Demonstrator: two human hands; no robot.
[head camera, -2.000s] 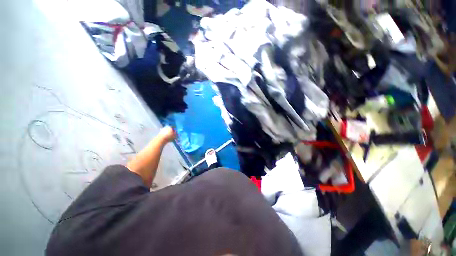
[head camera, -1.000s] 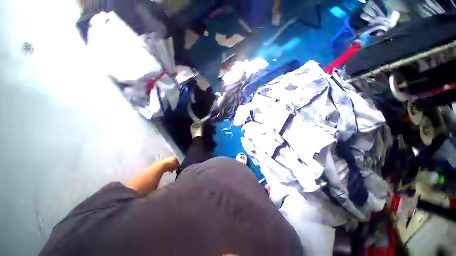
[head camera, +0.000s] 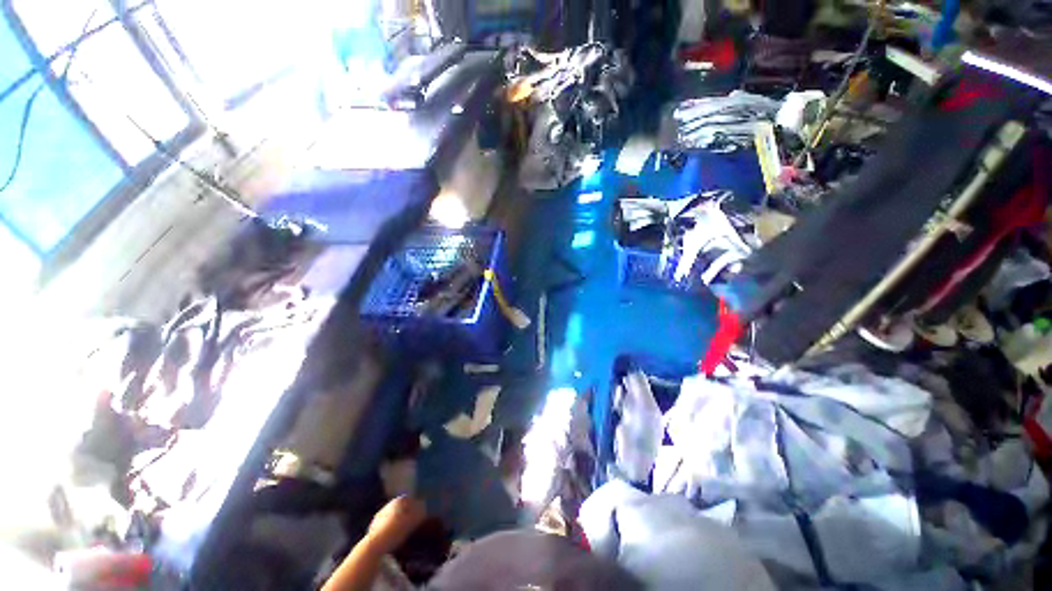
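My left hand (head camera: 398, 520) is small and blurred at the bottom, left of centre, with the bare forearm below it. I cannot tell whether its fingers are closed, and no held item shows. My right hand is not in view. Pale grey-white cloth (head camera: 669, 543) lies at the bottom edge, just right of my dark clothing. A large heap of pale garment panels (head camera: 796, 439) with dark strips lies beyond it at the lower right.
A blue crate (head camera: 496, 335) with dark items stands left of the aisle; another blue crate (head camera: 640, 268) holds white and dark cloth. White cloth (head camera: 196, 381) covers the table at left, below bright windows. A dark cloth-covered rack or board (head camera: 854, 248) with a red strip (head camera: 723, 337) is at right.
The view has lifted and shifted from the pale table surface to the aisle, windows and crates. My left hand now appears lower in the picture, and the pale heap sits lower.
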